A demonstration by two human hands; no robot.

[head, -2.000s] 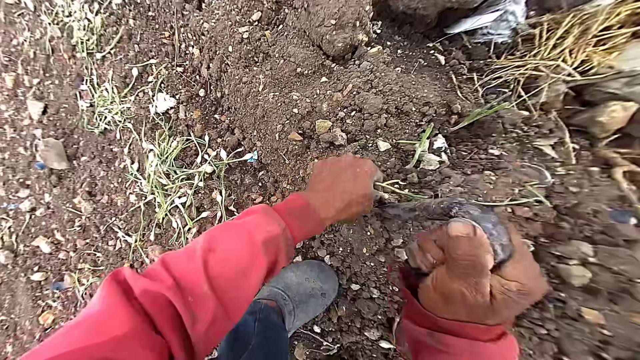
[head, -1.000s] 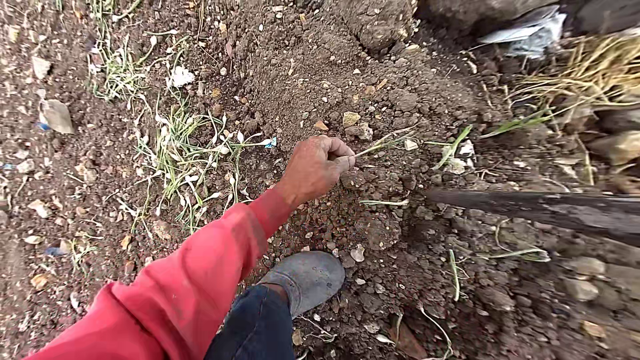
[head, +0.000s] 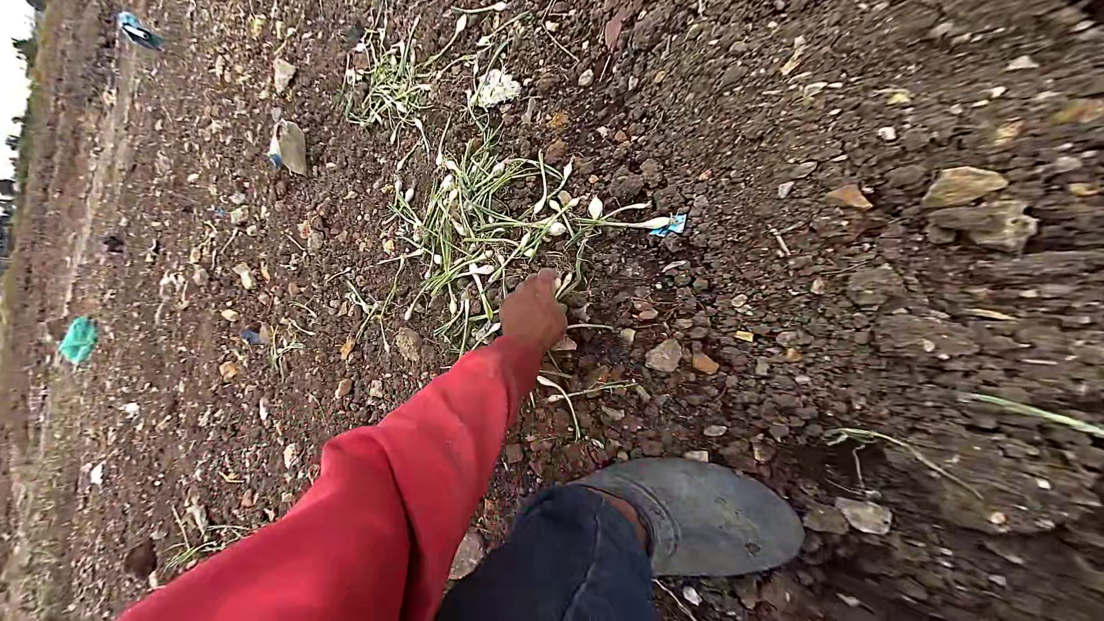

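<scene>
My left hand [head: 535, 312], in a red sleeve, reaches down to the lower right edge of a loose pile of bulb seedlings [head: 483, 216] with white bulbs and thin green leaves. Its fingers are hidden behind the back of the hand, so whether they grip a seedling does not show. A few single seedlings [head: 565, 398] lie on the soil just below the hand. Farther right, another seedling [head: 906, 444] rests on the dark soil. My right hand is outside the view.
My foot in a grey rubber shoe [head: 724, 517] stands on the soil at the bottom. A smaller seedling bunch [head: 392, 86] lies at the top. Stones [head: 966, 185] are scattered at the right. A flat stone [head: 289, 147] and green litter [head: 79, 340] lie at the left.
The view has swung left. My left hand has moved from the seedlings by the dug soil to the pile. My right hand, in view two seconds ago on a dark tool handle, is out of view.
</scene>
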